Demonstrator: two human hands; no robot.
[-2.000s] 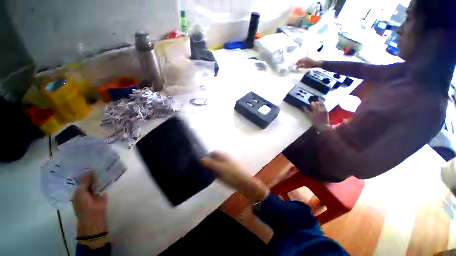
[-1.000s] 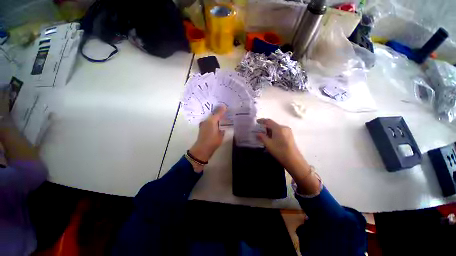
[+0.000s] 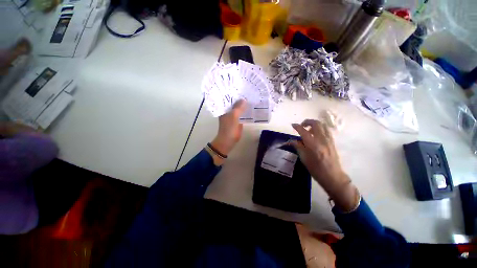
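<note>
My left hand [image 3: 230, 125] holds a wide fan of white printed cards [image 3: 238, 90] above the table. A black insert tray [image 3: 282, 191] lies in front of me near the table's front edge. One white printed card [image 3: 279, 161] lies on its upper part. My right hand [image 3: 316, 149] is over the tray's upper right corner, thumb and fingertips close together; whether something thin is between them cannot be told. A small pale wad [image 3: 332, 120] lies just beyond my right hand.
A silver-grey heap [image 3: 308, 73], a phone [image 3: 240, 54], a steel flask [image 3: 361, 29], yellow tape rolls [image 3: 260, 21] and clear bags [image 3: 387, 78] stand behind. A filled insert tray [image 3: 427, 170] lies right. Printed cartons [image 3: 39, 97] and a neighbour's purple sleeve [image 3: 26, 175] are left.
A card that was in my right hand now lies on the black tray. My right hand has moved right, towards the pale wad. My left hand still holds the fan.
</note>
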